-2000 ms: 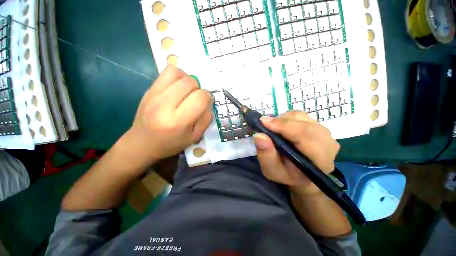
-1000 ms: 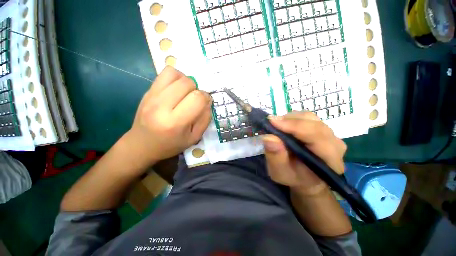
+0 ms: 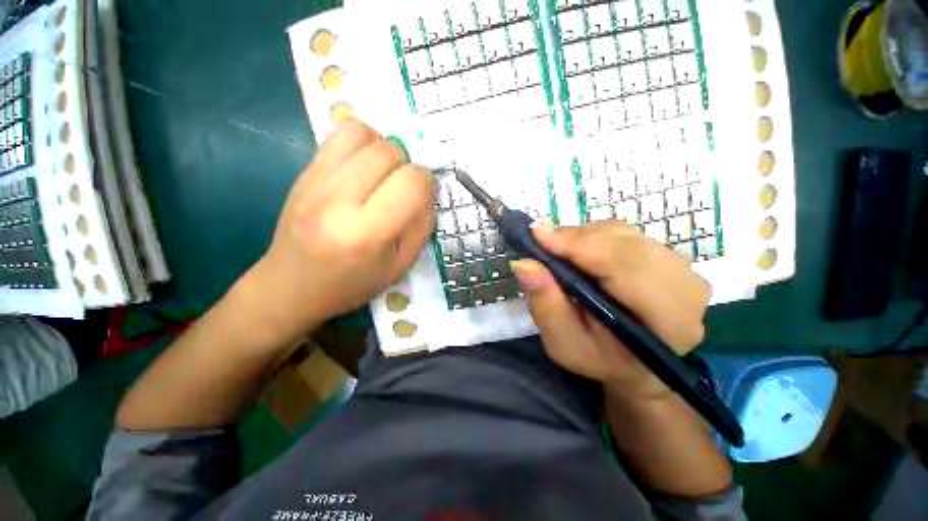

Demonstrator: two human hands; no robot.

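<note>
A white tray with round tan holes (image 3: 765,193) lies in front of me and holds four blocks of small circuit boards with green edge strips (image 3: 478,275). My right hand (image 3: 621,305) grips a black soldering iron (image 3: 641,341); its metal tip is at the upper left part of the lower-left block. My left hand (image 3: 351,219) is closed at the tray's left side, on the thin solder wire (image 3: 267,132), which runs in from the left. A green bit (image 3: 399,149) shows at its fingers. Whether the wire touches the tip is unclear in the glare.
Stacked white holed trays (image 3: 122,204) with boards stand at the far left. A yellow roll (image 3: 873,56) is at the upper right, above a dark flat box-like object (image 3: 865,234). A light blue plastic item (image 3: 784,407) is at the lower right. A person's sleeve (image 3: 36,361) shows at the left edge.
The view has shifted slightly, so the tray and bench things sit a little lower. The iron's rear end has swung a little; its tip stays near the same block. Both hands keep their hold.
</note>
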